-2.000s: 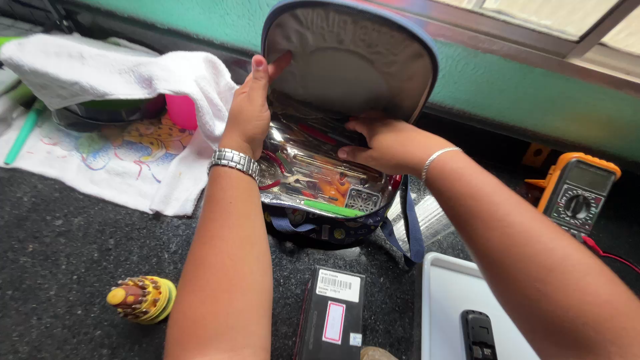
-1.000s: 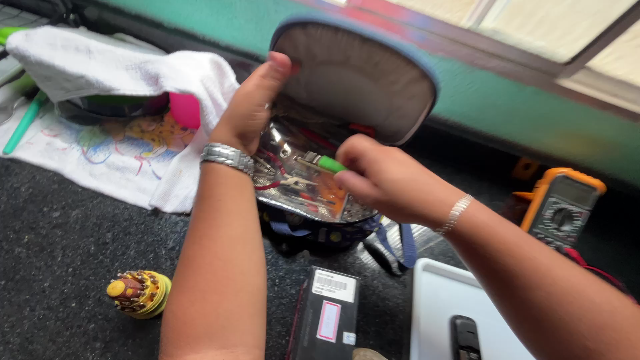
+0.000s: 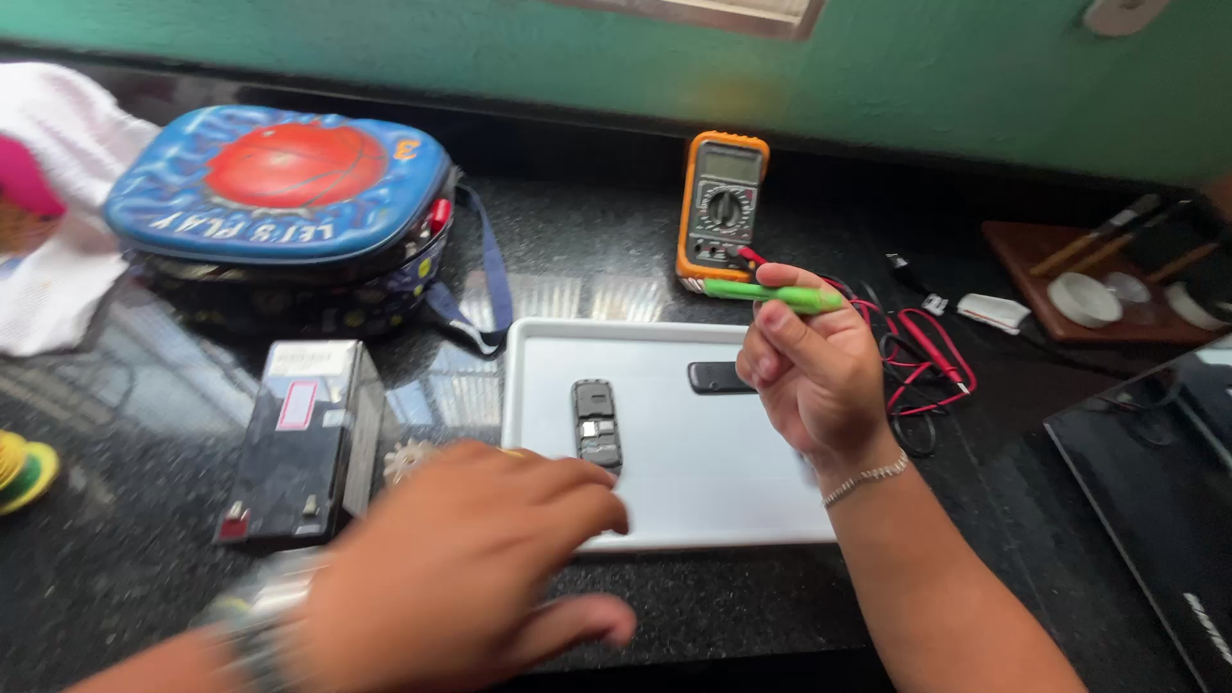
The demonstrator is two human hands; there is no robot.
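My right hand (image 3: 818, 371) holds a slim green tool (image 3: 770, 295), its kind unclear, between thumb and fingers above the right part of a white tray (image 3: 674, 500). My left hand (image 3: 481, 558), blurred by motion, hovers at the tray's lower left with its fingers apart and nothing seen in it. On the tray lie a mobile phone with its back off (image 3: 598, 423) and, partly behind my right hand, a black cover or phone (image 3: 720, 377). An orange and black multimeter (image 3: 724, 207) stands behind the tray, its red lead plugged in.
A blue lunch bag with a basketball lid (image 3: 279, 183) stands at the back left, a black battery (image 3: 298, 443) before it. Tangled test leads (image 3: 929, 356) lie right of the tray. Further right are a wooden stand (image 3: 1049, 318) with brushes and a black laptop-like device (image 3: 1155, 481).
The lunch bag's lid, raised before, is now down. Both hands have left the bag, the right one carrying the green tool over the tray. The view has swung right.
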